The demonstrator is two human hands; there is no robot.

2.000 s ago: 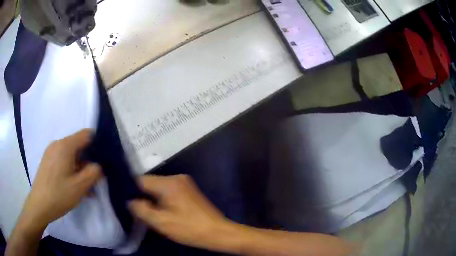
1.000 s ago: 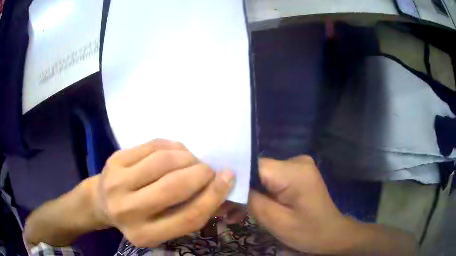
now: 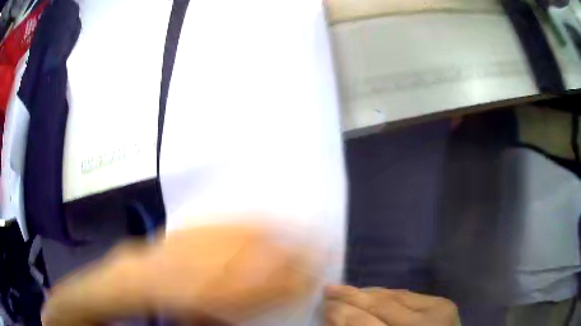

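A long white panel point(image 3: 255, 114) with a thin dark edge on its left side runs from the top of the view down over the table's front edge. My left hand point(image 3: 236, 274) is blurred and lies across the lower part of the panel; its fingers cannot be made out. My right hand point(image 3: 388, 309) is at the panel's lower right edge, cut off by the bottom of the picture, with its fingertips against the edge; its grip is partly hidden. The sewing machine's head is out of view.
The white table point(image 3: 433, 70) shows on both sides of the panel. A dark cloth piece point(image 3: 48, 127) hangs at the left, near a red basket point(image 3: 9, 60). The smartphone point(image 3: 535, 44) is at the right table edge. White-faced pieces point(image 3: 548, 223) lie at the lower right.
The view has turned off the machine head seen first. Since the last earlier frame, the panel's lower end and my right hand sit lower in the picture, and my left hand has blurred.
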